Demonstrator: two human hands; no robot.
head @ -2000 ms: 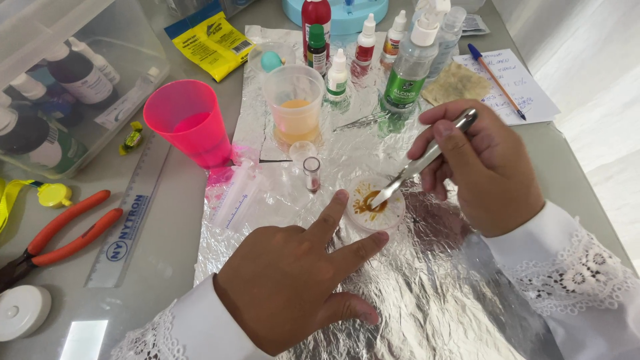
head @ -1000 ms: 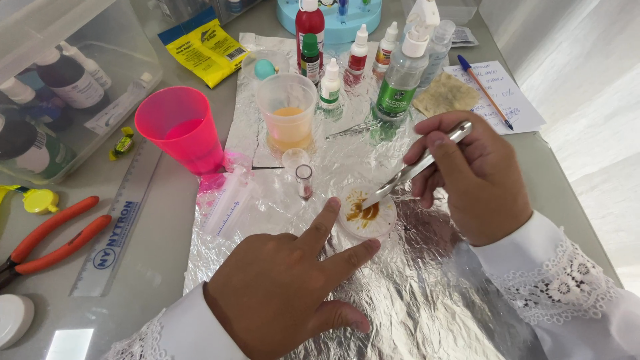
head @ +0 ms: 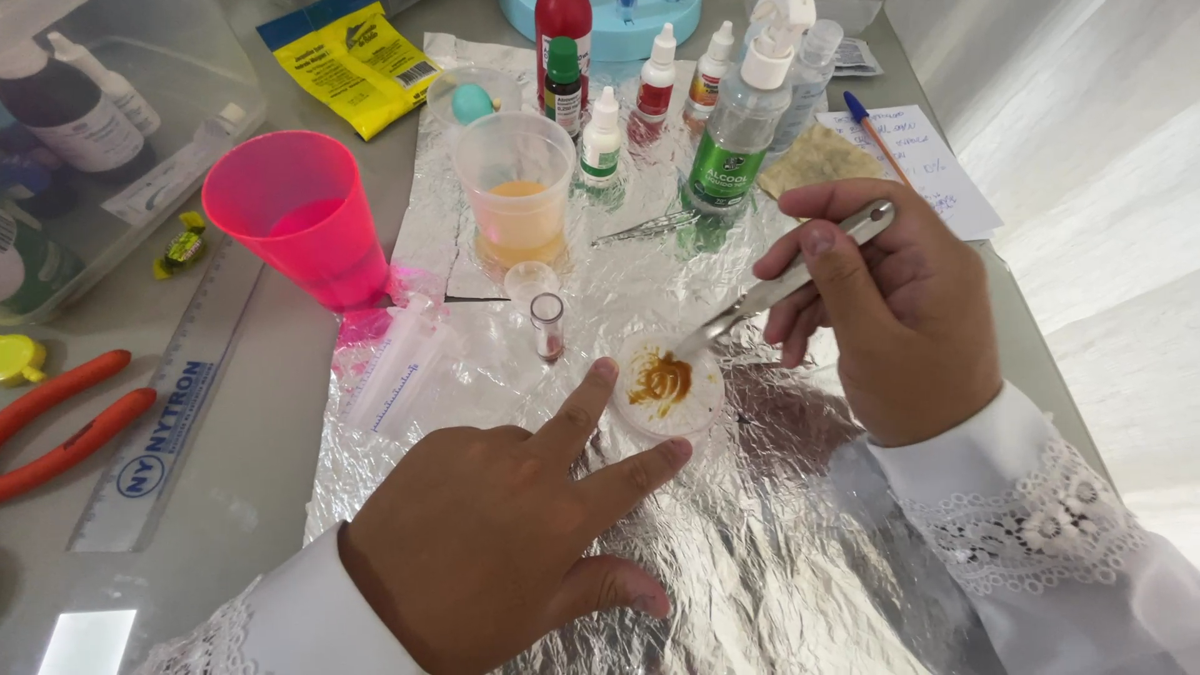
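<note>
My right hand (head: 891,300) grips a metal utensil (head: 797,272) by its upper part, the lower end at the upper right edge of a small clear round dish (head: 708,398). Orange-brown paste (head: 664,380) is smeared inside that dish, which lies on aluminium foil (head: 806,553). My left hand (head: 497,534) rests with fingers apart, two fingertips against the dish's near left side, holding nothing. Just beyond the left fingertips stands a small glass vial (head: 547,328) with a little dark reddish matter at its bottom. Beside it are a small clear cap (head: 531,281) and plastic syringes or pipettes (head: 398,370).
A pink cup (head: 300,220) and a clear cup with yellowish liquid (head: 516,202) stand beyond my left hand. Farther back are an alcohol spray bottle (head: 736,141) and several dropper bottles (head: 602,141). Orange-handled pliers (head: 75,441), a ruler (head: 159,431) and a plastic box (head: 197,141) lie left.
The metal utensil's lower end has moved from the paste to the dish's upper right edge. My left fingers stay at the dish.
</note>
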